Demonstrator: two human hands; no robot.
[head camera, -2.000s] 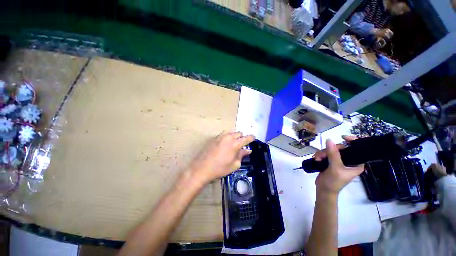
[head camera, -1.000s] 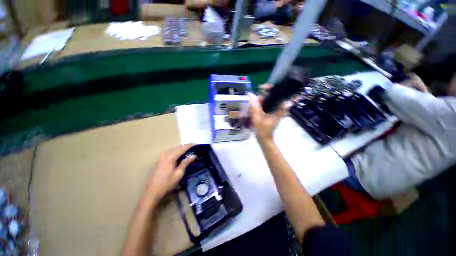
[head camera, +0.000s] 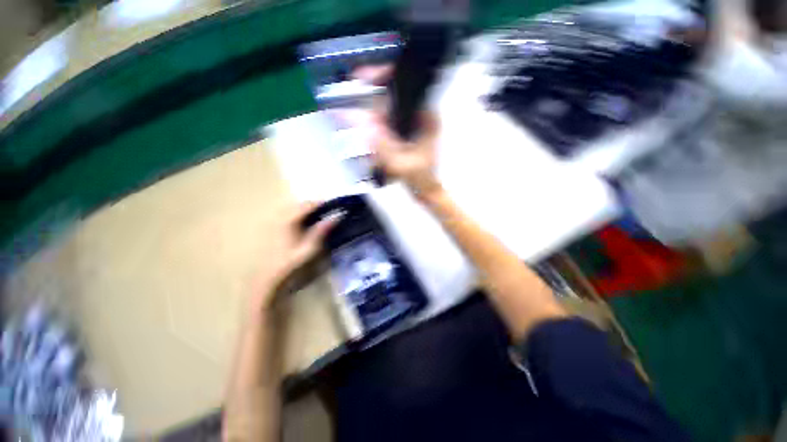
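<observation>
The frame is blurred. A black plastic housing (head camera: 380, 276) lies open side up near the front edge, with a pale spot inside. My left hand (head camera: 298, 246) is at its upper left edge, fingers on the rim. My right hand (head camera: 410, 155) is closed around a black electric screwdriver (head camera: 418, 73), held upright just above the housing's far end. The tip is too blurred to tell whether it touches. The screw feeder (head camera: 345, 65) stands behind, partly hidden by my right hand.
A brown board (head camera: 173, 285) lies at left, with white-blue pieces (head camera: 43, 371) at lower left. White paper (head camera: 492, 147) lies under the housing. Black housings (head camera: 569, 104) stand at upper right, beside a person's grey sleeve (head camera: 682, 164). A green belt (head camera: 173, 112) runs behind.
My right hand has brought the screwdriver from the feeder's front back toward the housing, now more upright. My left hand stays at the housing's rim. The view has tilted down.
</observation>
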